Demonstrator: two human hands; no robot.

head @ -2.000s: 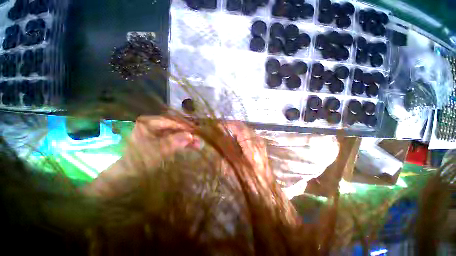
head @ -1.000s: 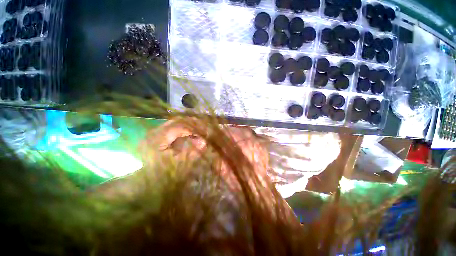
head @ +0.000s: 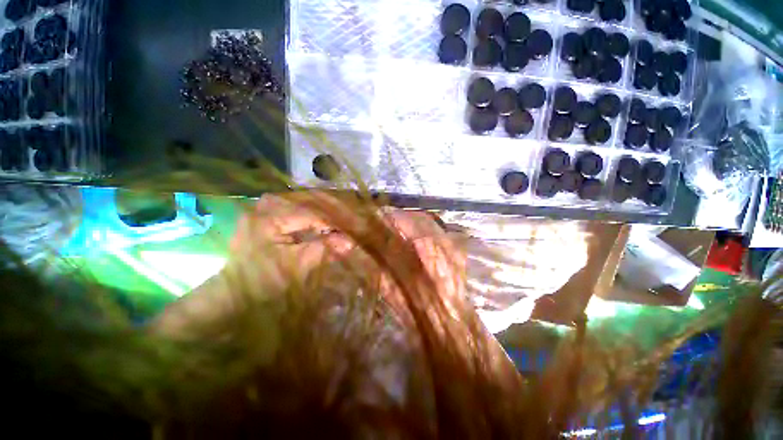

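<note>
My left hand [head: 279, 232] and my right hand [head: 421, 245] are close together below the bench edge, largely hidden by strands of hair. What they hold, if anything, cannot be made out. Just beyond them is a clear blister tray [head: 412, 182] with black discs [head: 513, 103] grouped in pockets on its right side. One black disc [head: 324, 166] sits alone in the tray's near left pocket, and another [head: 513, 181] farther right along the near row. A dark glittery heap of small parts [head: 227, 79] lies on the dark surface left of the tray.
More trays of black discs [head: 47, 90] stand at the far left. A crumpled clear bag [head: 730, 142] lies right of the main tray. Below the bench edge are a light blue frame [head: 94, 225], a cardboard box [head: 605, 266] and a red item [head: 726, 253].
The view has shifted slightly, so the trays and heap sit higher in the picture. My hands remain together below the bench edge, with small changes in finger position. The discs keep their places in the tray.
</note>
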